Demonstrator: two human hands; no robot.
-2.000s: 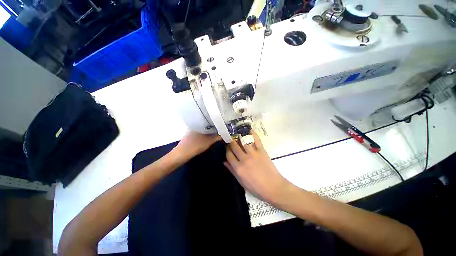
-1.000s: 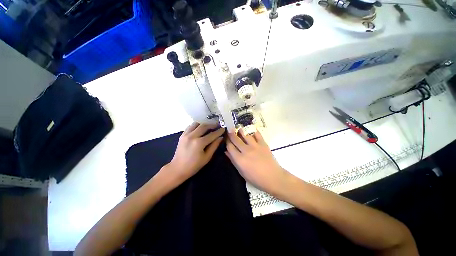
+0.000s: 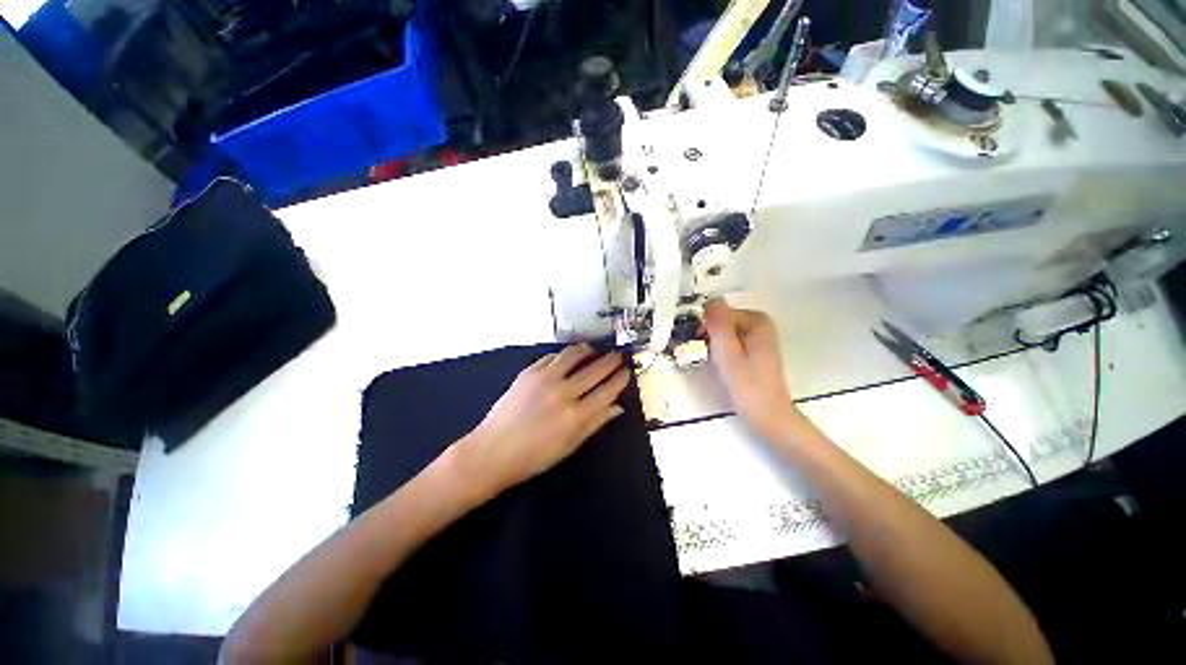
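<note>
A black panel [image 3: 520,520] lies on the white table and hangs over its front edge, its top edge at the presser foot and needle area [image 3: 631,331] of the white sewing machine [image 3: 806,182]. My left hand [image 3: 553,409] lies flat on the panel's top right part, fingertips just left of the foot, fingers slightly spread. My right hand [image 3: 745,353] is off the panel, right of the foot, its fingertips at the small metal parts beside the needle. Whether those fingers hold anything is hidden.
A stack of black panels [image 3: 208,312] with a small yellowish label stands at the table's left. Red-handled thread snips [image 3: 934,373] lie under the machine arm, beside a black cord [image 3: 1008,448]. A blue crate [image 3: 338,130] is behind the table. Ruler marks [image 3: 884,494] run along the front.
My right hand has left the panel's edge and moved to the right of the foot. My left hand has flattened on the panel. The view has shifted, so the machine appears further right.
</note>
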